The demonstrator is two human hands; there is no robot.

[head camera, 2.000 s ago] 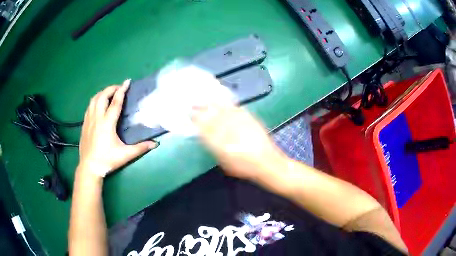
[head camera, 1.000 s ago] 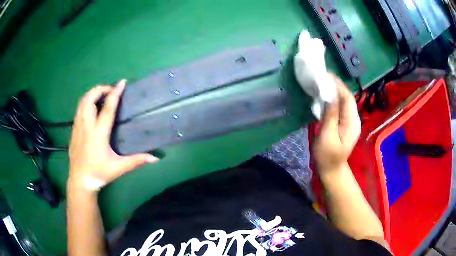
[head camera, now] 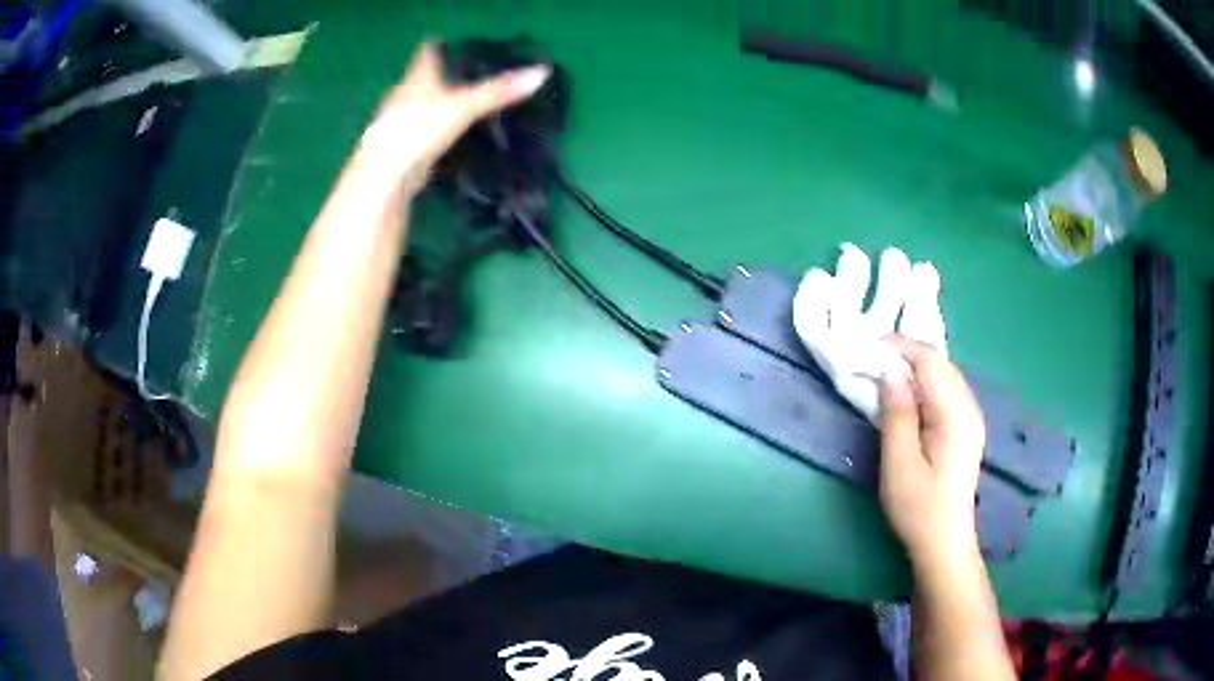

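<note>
Two grey-black power strips [head camera: 759, 389] lie side by side on the green bench, plain faces with small screws up. Their black power cords [head camera: 513, 180] run from the strip ends to a bundle at the upper left. My left hand [head camera: 453, 107] is on the top of this bundle, fingers around it and partly hidden. A black plug end [head camera: 429, 319] lies below the bundle. My right hand [head camera: 925, 419] holds a white glove [head camera: 872, 319] over the middle of the strips, hiding part of them.
A clear bottle with an orange-yellow cap [head camera: 1094, 200] lies or stands at the upper right. A thin dark stick [head camera: 839, 64] is at the back. Another power strip [head camera: 1145, 426] is at the right. A white charger [head camera: 167, 249] is at the left edge, above a brown box [head camera: 100, 572].
The view has turned left. My left hand has moved from the strips' cord end to the cord bundle. My right hand has brought the white glove from beyond the far end back over the strips.
</note>
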